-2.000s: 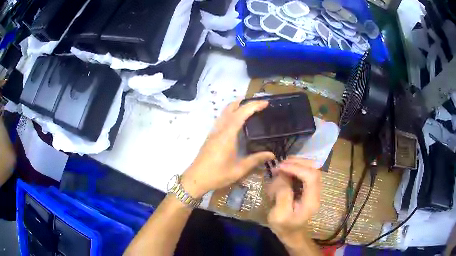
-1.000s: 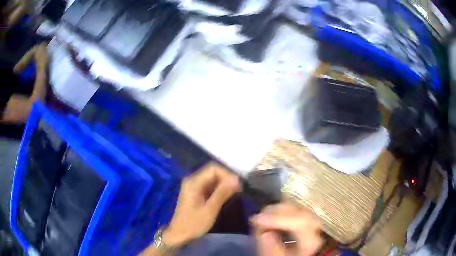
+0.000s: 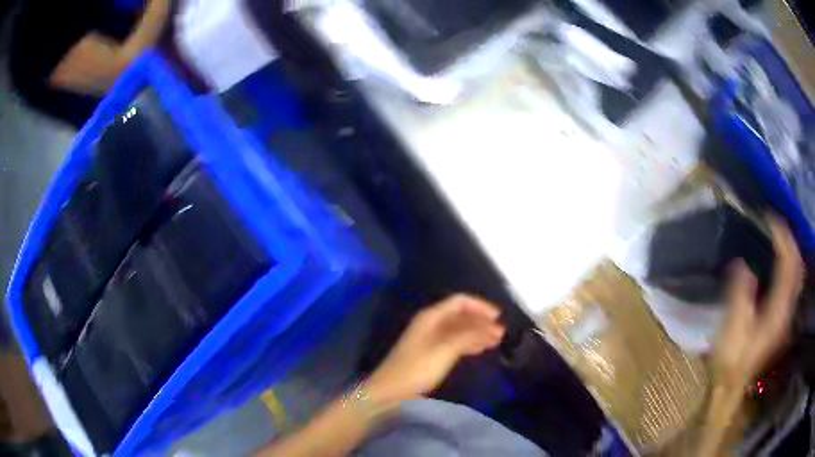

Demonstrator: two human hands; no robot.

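A black housing (image 3: pixel 701 254) sits on white sheet material on the bench at the right. My right hand (image 3: pixel 760 308) is at its right side, blurred, with thumb and finger spread over its edge; whether it grips the housing cannot be told. My left hand (image 3: pixel 442 344) is off the bench's near edge, low in the middle, with loosely curled fingers and nothing visible in it. A large blue crate (image 3: pixel 241 170) at the left holds black housings (image 3: pixel 170 277) side by side.
Brown cardboard (image 3: pixel 625 357) lies along the bench's near edge. More black housings (image 3: pixel 447 27) lie on white sheets at the back. A blue parts bin (image 3: pixel 760 152) stands at the far right. Another person's hand (image 3: pixel 98 67) shows at the upper left. A small red light shows at the lower right.
The view has swung left towards the crate. My hands have left the housing's leads and moved apart; my right hand is back beside the housing, now set down on the bench.
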